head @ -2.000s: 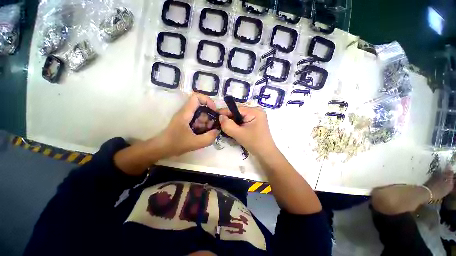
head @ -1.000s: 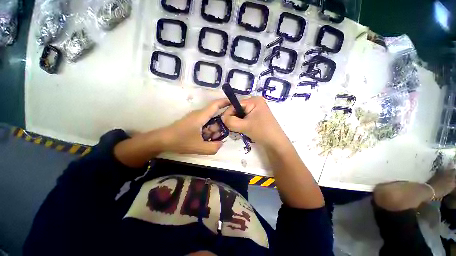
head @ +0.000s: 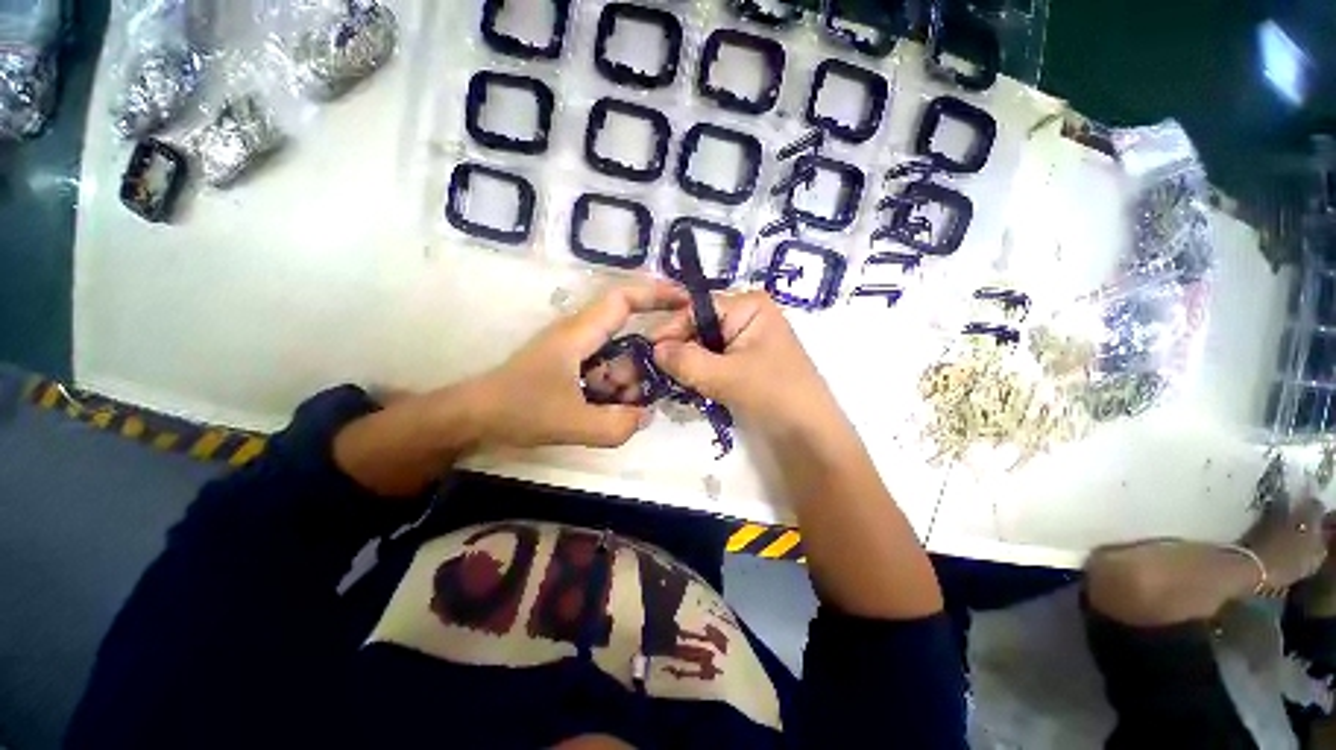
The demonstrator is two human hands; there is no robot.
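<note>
My left hand (head: 550, 384) holds a black square frame (head: 621, 369) by its outer edge above the bench, fingertips showing through its open centre. My right hand (head: 744, 356) grips a dark pen-like tool (head: 700, 293) that points up and away. Its fingertips are at the right side of the frame; the tool's working tip is hidden. Small black clips (head: 718, 422) lie on the bench just under my right hand. A clear blister tray (head: 425, 161) beyond my hands holds rows of black frames, with strip-like black parts (head: 799, 198) over its right part.
Bags of silvery parts (head: 235, 132) and a single black frame (head: 153, 179) lie at the left. Two dark strips (head: 999, 315), a pale pile of small parts (head: 974, 399) and clear bags (head: 1172, 220) lie at the right. Another person's arm (head: 1187, 582) is at the lower right.
Both hands stay together at the frame, with small shifts. The tool stands more upright than before. The view moved slightly; the frame remains in my left hand.
</note>
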